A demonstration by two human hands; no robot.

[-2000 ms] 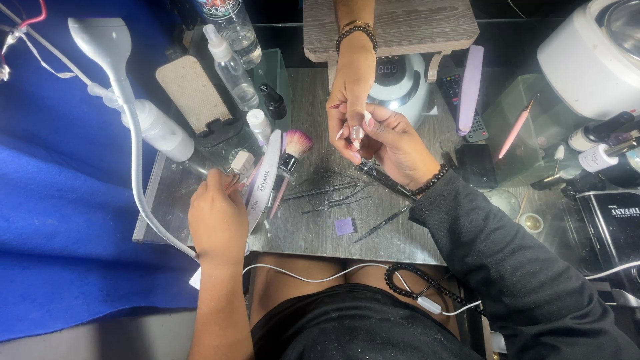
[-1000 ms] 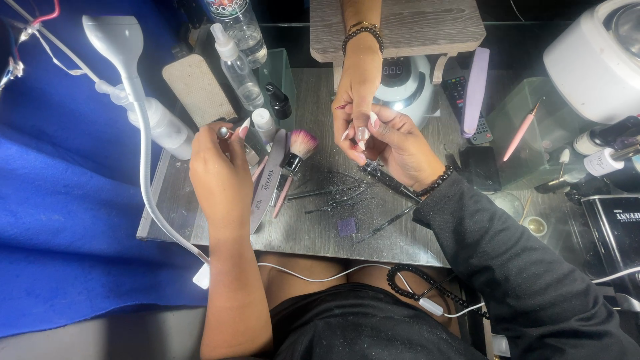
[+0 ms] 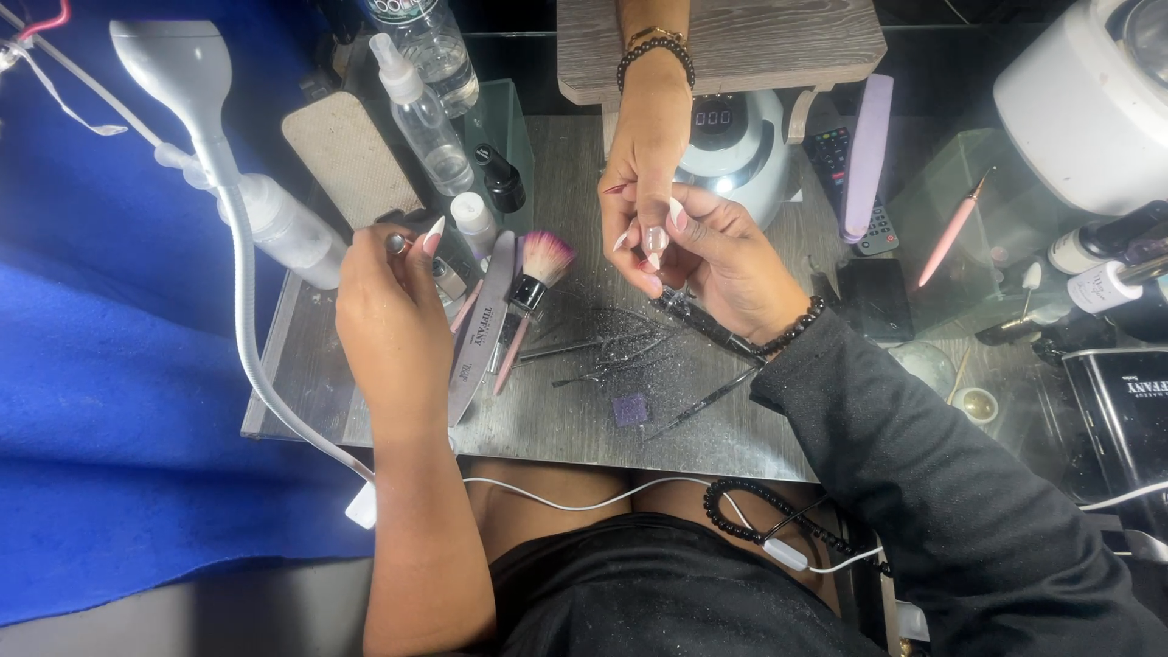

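My left hand (image 3: 397, 310) is raised at the left of the table, its fingers closed around a small object with a round silvery end (image 3: 397, 244); the rest of it is hidden. Just beyond it is a small glass bottle (image 3: 447, 279), partly covered. My right hand (image 3: 744, 260), in a dark sleeve, holds a finger of another person's hand (image 3: 646, 173), which reaches in from the top. That finger has a long, white-tipped nail (image 3: 655, 245). A black pen-like tool (image 3: 703, 324) runs beneath my right hand; whether my fingers touch it is unclear.
A nail file (image 3: 482, 333) and a pink-tipped brush (image 3: 538, 274) lie right of my left hand. Thin brushes and a purple block (image 3: 630, 410) lie amid dust. Behind stand a spray bottle (image 3: 424, 123) and a white lamp (image 3: 739, 155). A cable (image 3: 584, 507) crosses my lap.
My left hand has turned and drawn back slightly from the small bottles, and the silvery end between its fingers now shows. My right hand keeps its hold on the other person's finger.
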